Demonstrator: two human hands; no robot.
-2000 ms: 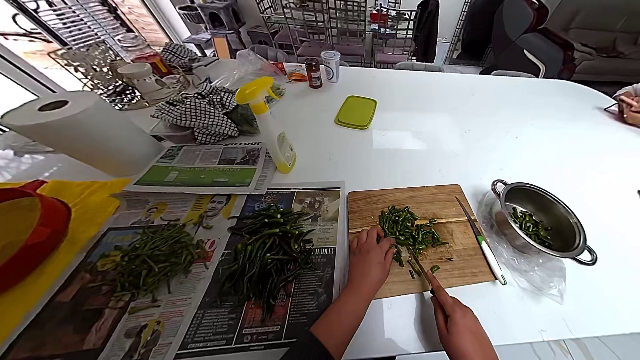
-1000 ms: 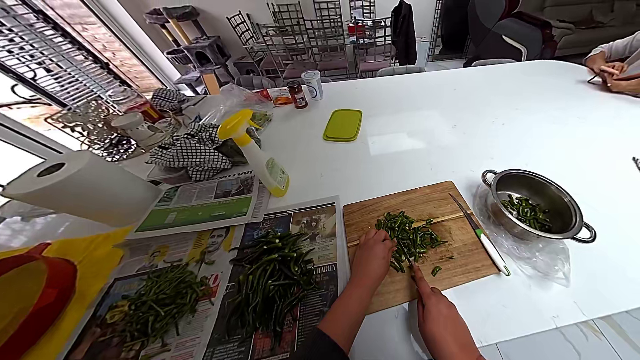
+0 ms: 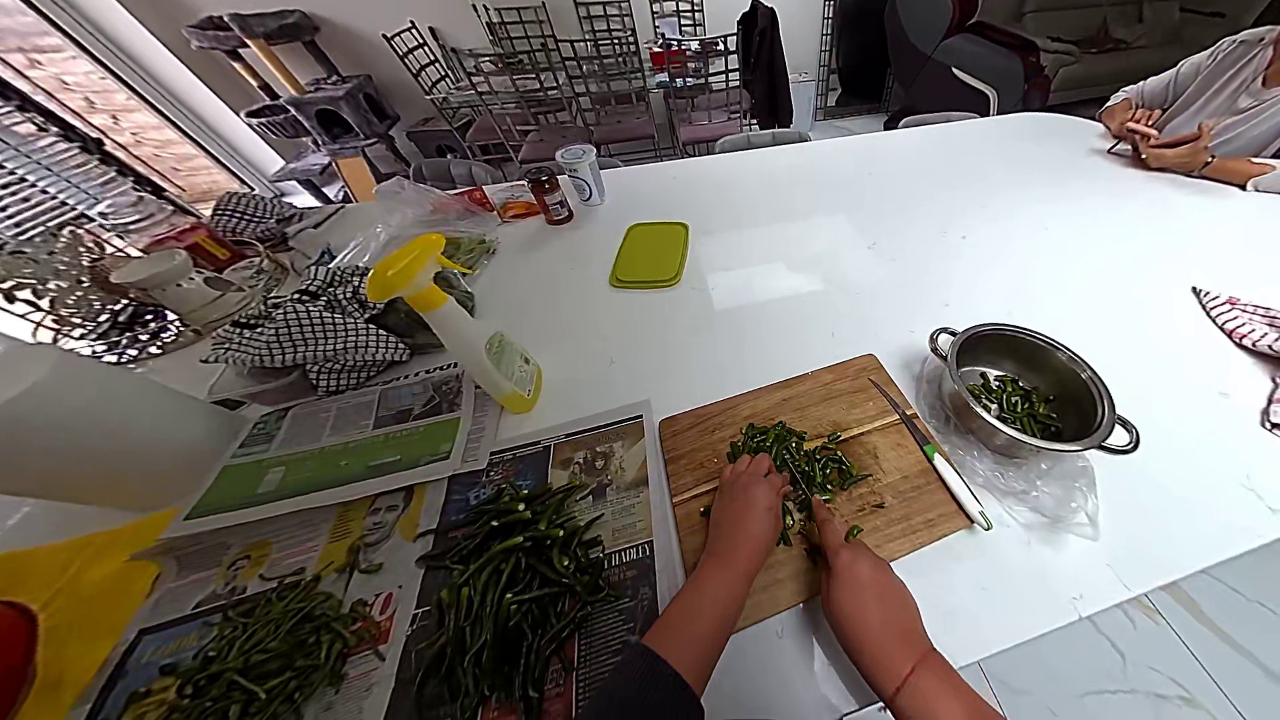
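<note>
Cut green chillies (image 3: 800,462) lie heaped on a wooden cutting board (image 3: 720,418). My left hand (image 3: 747,500) presses on the near left of the heap, fingers bent over green pieces. Beside it, my right hand (image 3: 855,575) is closed around a knife whose handle is mostly hidden; its thin blade reaches into the pieces. A second knife with a white and green handle (image 3: 958,485) rests across the board's right edge. Whole green chillies (image 3: 515,590) are piled on newspaper (image 3: 610,480), with a pile of thinner green pods or stems (image 3: 265,655) farther left.
A steel pot (image 3: 1090,400) holding cut chillies stands on a plastic bag (image 3: 1065,490) at right. Beyond the board are a green lid (image 3: 650,255), a spray bottle (image 3: 480,350), a jar (image 3: 550,195) and a can (image 3: 582,175). Another person's hands (image 3: 1165,145) are at the far right.
Both hands stay at the board, the left on the chillies and the right at the knife. More of the other person has come into view as the view shifts.
</note>
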